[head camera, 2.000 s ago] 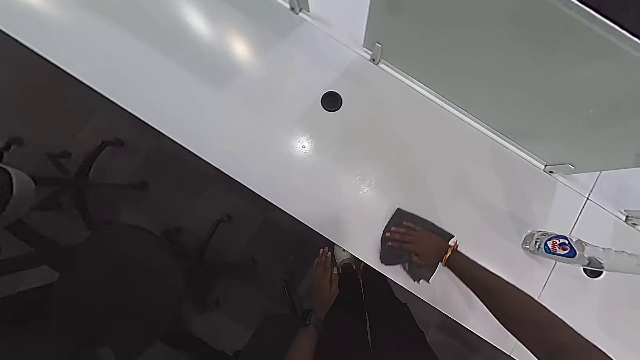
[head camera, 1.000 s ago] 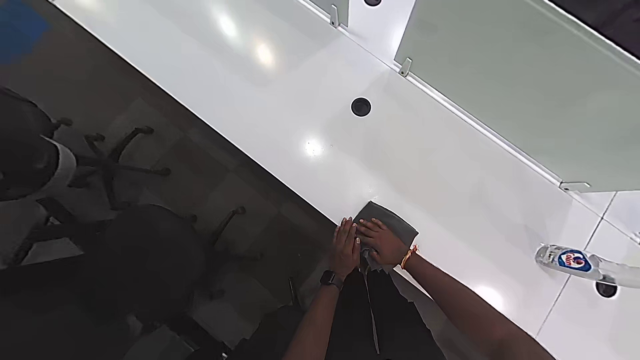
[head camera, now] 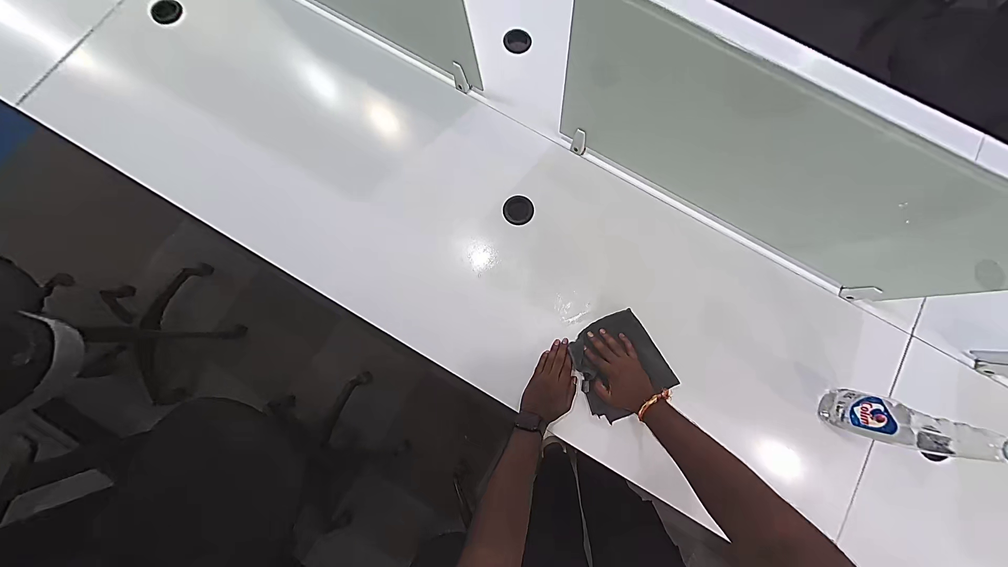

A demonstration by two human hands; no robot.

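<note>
A dark grey cloth (head camera: 650, 358) lies on the white desktop (head camera: 409, 291), with my right hand (head camera: 620, 368) spread flat on top of it, pressing it to the surface. An orange thread bracelet circles that wrist. My left hand (head camera: 551, 383), with a dark watch on its wrist, rests palm down near the desk's front edge, just left of the cloth, its fingertips close to the cloth's left edge. Above the hands, small wet marks (head camera: 571, 305) glisten on the desktop. A clear plastic bottle (head camera: 874, 413) with a blue and red label lies on its side at the right.
Frosted glass partitions (head camera: 772, 150) held by metal clips run along the desk's back. Round black cable grommets (head camera: 518, 210) sit in the desktop. Dark swivel chairs (head camera: 213, 472) with star-shaped bases stand on the floor at the lower left, beyond the front edge.
My left hand, below the desk edge two seconds ago, now rests on the desktop. The right hand and cloth moved left to the edge beside it, then a little away from the edge.
</note>
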